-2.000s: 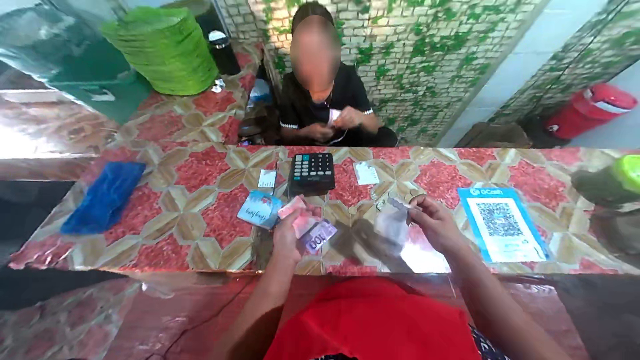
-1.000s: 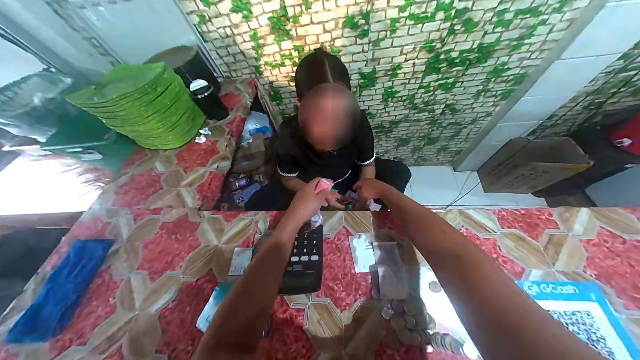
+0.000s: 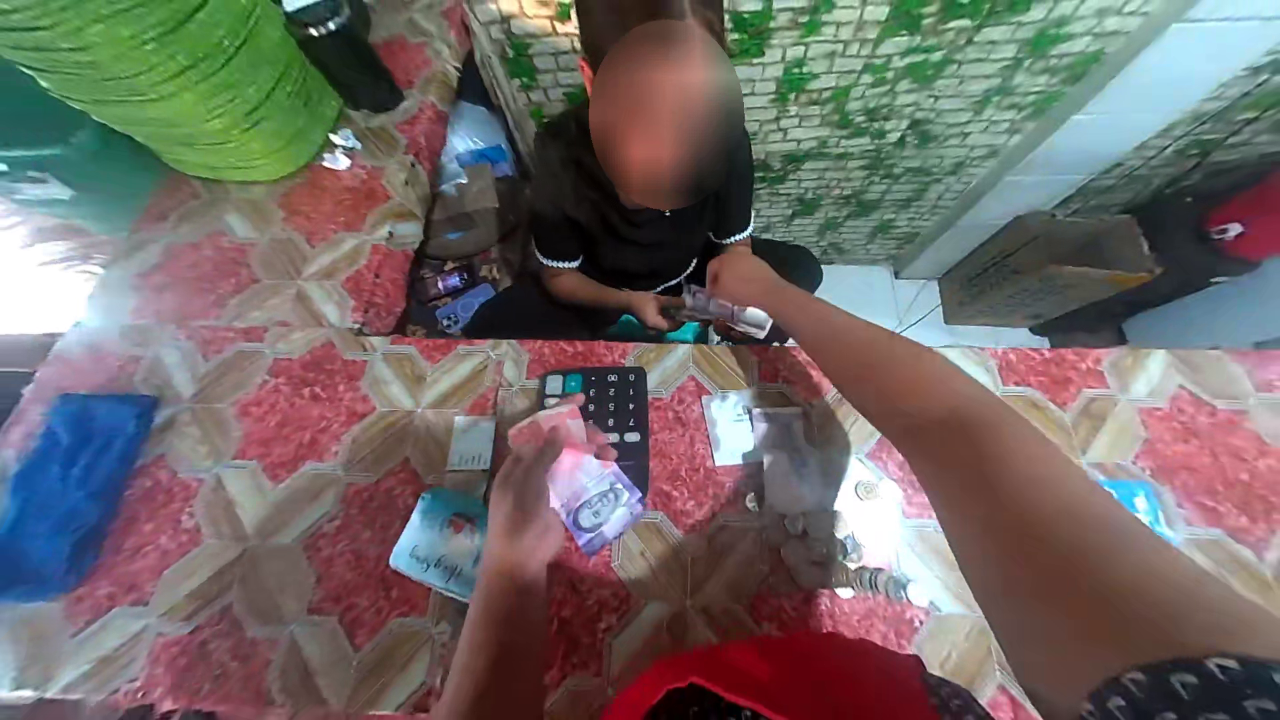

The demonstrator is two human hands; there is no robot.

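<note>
My left hand (image 3: 530,500) grips folded paper banknotes (image 3: 595,500), reddish and violet, over the near side of a black desk calculator (image 3: 625,400). Beyond the table's far edge, my right hand (image 3: 745,280) holds several other banknotes (image 3: 725,308) close to the hands of a seated person in black (image 3: 640,230). One of that person's hands (image 3: 652,308) is at the notes' left side. Coins (image 3: 870,580) lie in a pile and a row near a clear plastic piece (image 3: 795,470). Left of the calculator are a small white card (image 3: 470,443) and a light blue tin or case (image 3: 440,540).
A blue folded cloth or pouch (image 3: 75,490) lies at the left of the patterned table (image 3: 330,420). Stacked green woven plates (image 3: 190,90) and a black tumbler (image 3: 345,55) stand at the upper left. An open cardboard box (image 3: 1040,270) sits on the floor at right.
My left hand has drawn back from beyond the table's far edge to above the calculator, still with notes. My right hand remains out by the seated person, now with banknotes visible in it.
</note>
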